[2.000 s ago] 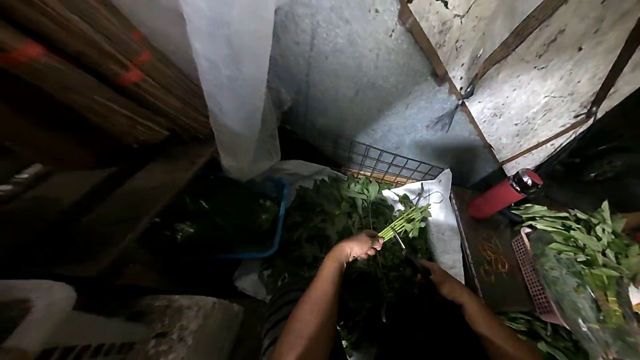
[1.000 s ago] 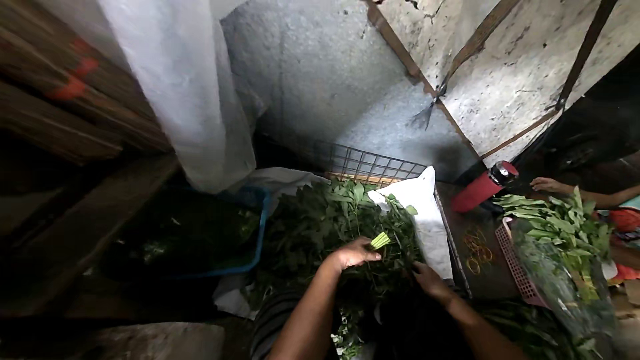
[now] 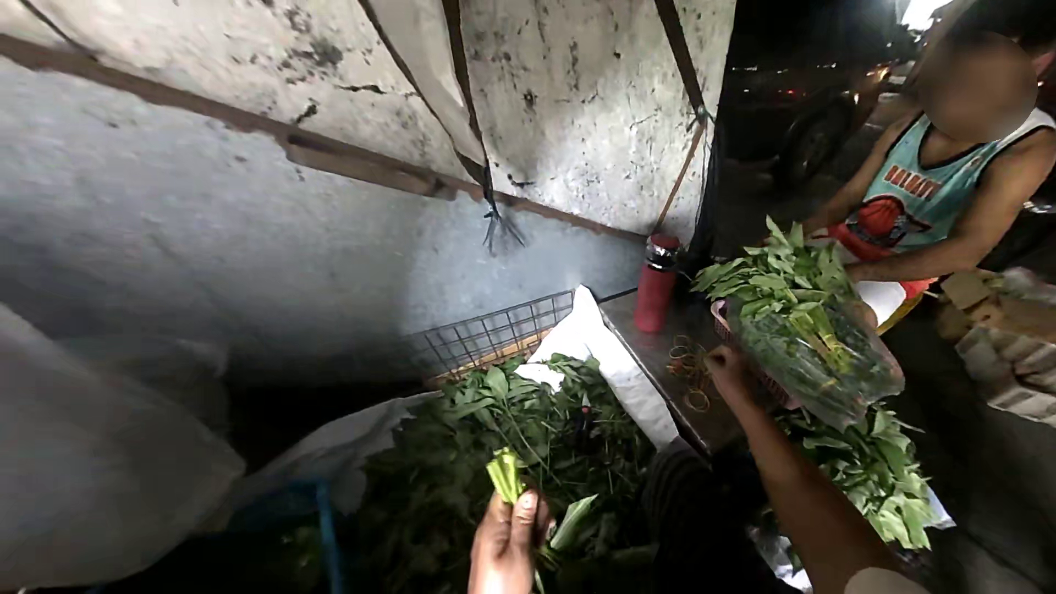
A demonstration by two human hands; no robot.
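My left hand (image 3: 510, 528) is closed around a bunch of green stems (image 3: 505, 476), its cut ends pointing up, above a heap of leafy greens (image 3: 511, 412). My right hand (image 3: 728, 370) reaches over a dark tabletop beside several rubber bands (image 3: 691, 363); whether its fingers hold a band cannot be told. On the heap lies a small cutting tool (image 3: 586, 417), dark with a red part, its shape unclear. A red bottle (image 3: 654, 285) stands behind the rubber bands.
Bundled greens in a clear plastic bag (image 3: 813, 346) rest on a pink plastic basket (image 3: 720, 322) at right. A person (image 3: 916, 198) is behind them. A wire grid (image 3: 495, 330) and white sacking (image 3: 639, 379) edge the heap. A blue container (image 3: 330, 536) is at lower left.
My right hand has moved from the heap to the rubber bands, while my left still holds the stems. The view has swung right, and more of the other person shows.
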